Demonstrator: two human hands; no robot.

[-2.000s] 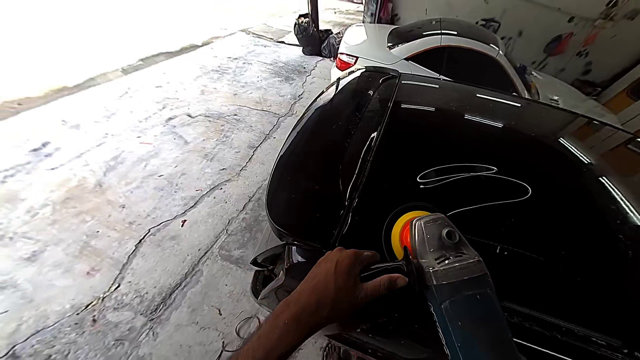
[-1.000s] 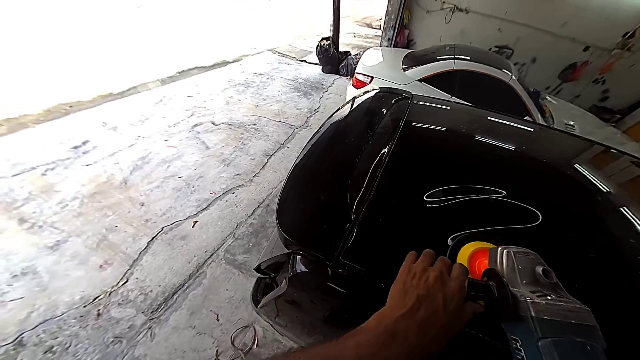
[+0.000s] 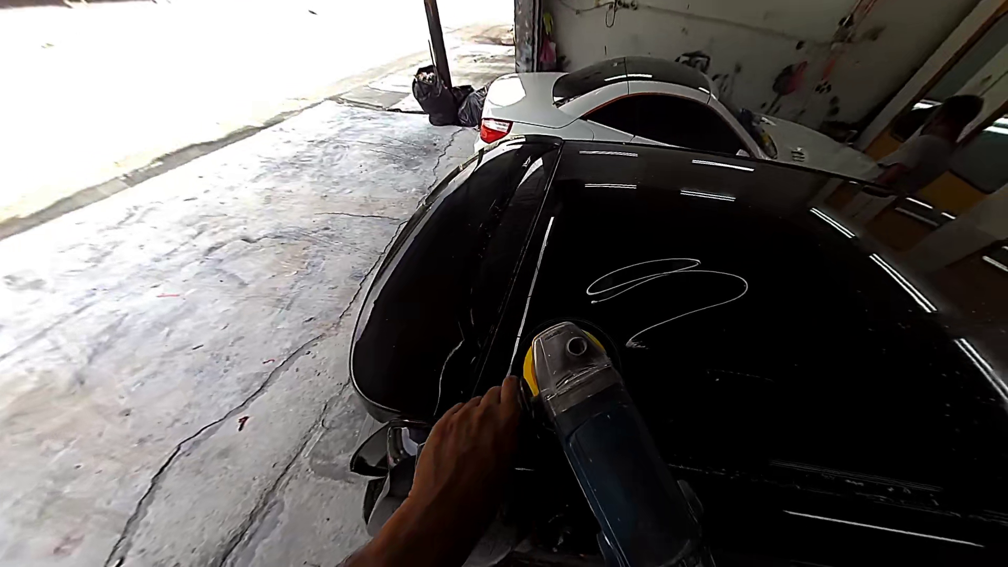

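Observation:
An electric rotary polisher point(image 3: 606, 441) with a grey metal head and a yellow-edged pad point(image 3: 530, 370) rests over the glossy black roof of a car point(image 3: 787, 315). My left hand point(image 3: 472, 441) is closed at the left side of the polisher's head; the side handle is mostly hidden by it. My right hand is out of view. Beyond the pad, a thin pale looping line of compound point(image 3: 744, 283) lies on the black surface. Left of the pad is the black windshield or rear glass area point(image 3: 441, 291), divided by a narrow seam.
Close beyond the black car stands a white car point(image 3: 535, 102) with a dark roof. Cracked concrete floor point(image 3: 197, 315) lies to the left, black garbage bags point(image 3: 437, 98) by a post. The black car's side mirror point(image 3: 386, 457) juts out lower left. A person point(image 3: 929, 157) is at the far right.
The polisher and my left hand have moved left across the black surface since one second ago, after having moved right before that. A person has come into view at the far right.

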